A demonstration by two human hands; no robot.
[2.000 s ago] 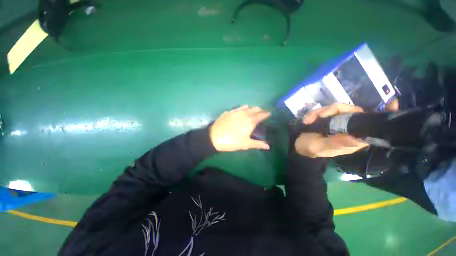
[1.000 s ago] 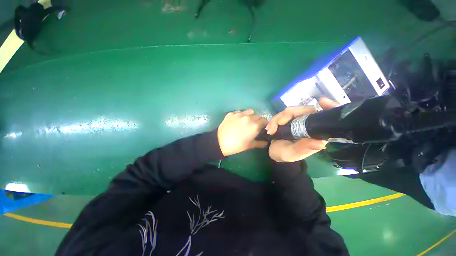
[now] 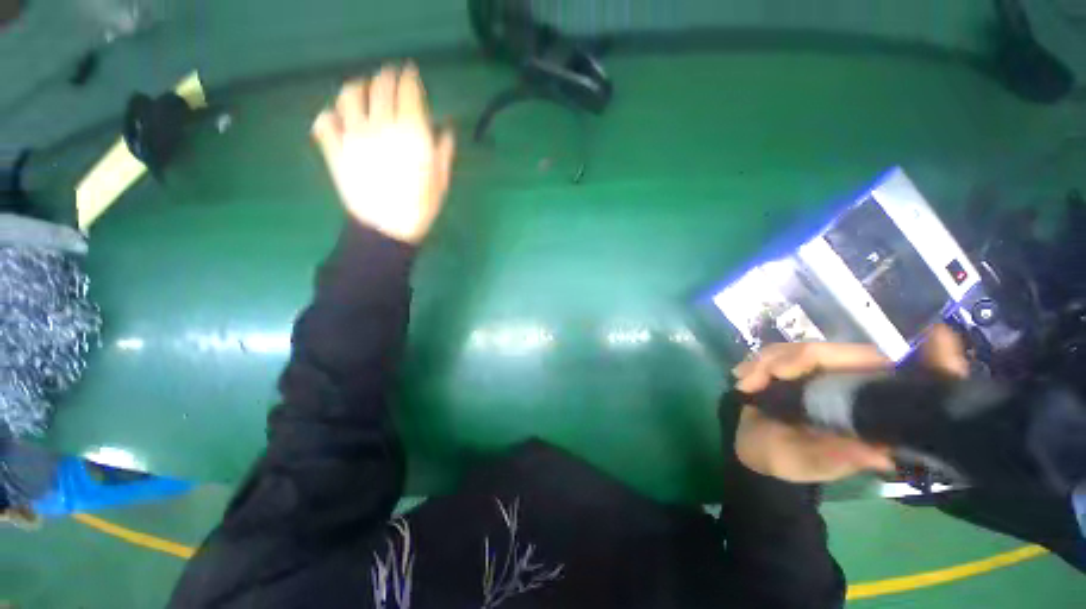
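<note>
My left hand (image 3: 384, 152) is stretched out over the far side of the green surface, palm down, with its fingers apart and nothing seen in it. My right hand (image 3: 810, 416) is closed around the black electric screwdriver (image 3: 917, 410), near its silvery band. The screwdriver lies nearly sideways in view, and its tip is hidden by my fingers. The white and blue screw feeder (image 3: 875, 280) stands just beyond my right hand. A black workpiece with thin curved prongs (image 3: 569, 81) lies on the surface to the right of my left hand.
A black workpiece (image 3: 155, 129) lies on a yellow paper sheet (image 3: 110, 184) at the left. A silvery heap (image 3: 42, 321) is at the far left edge. Piled black workpieces (image 3: 1030, 268) are right of the feeder. Another black shape (image 3: 1034, 66) is at the top right.
My left hand has moved away from the screwdriver, out to the far left, and opened. My right hand has moved right with the screwdriver, closer to the feeder. The silvery heap has come into view.
</note>
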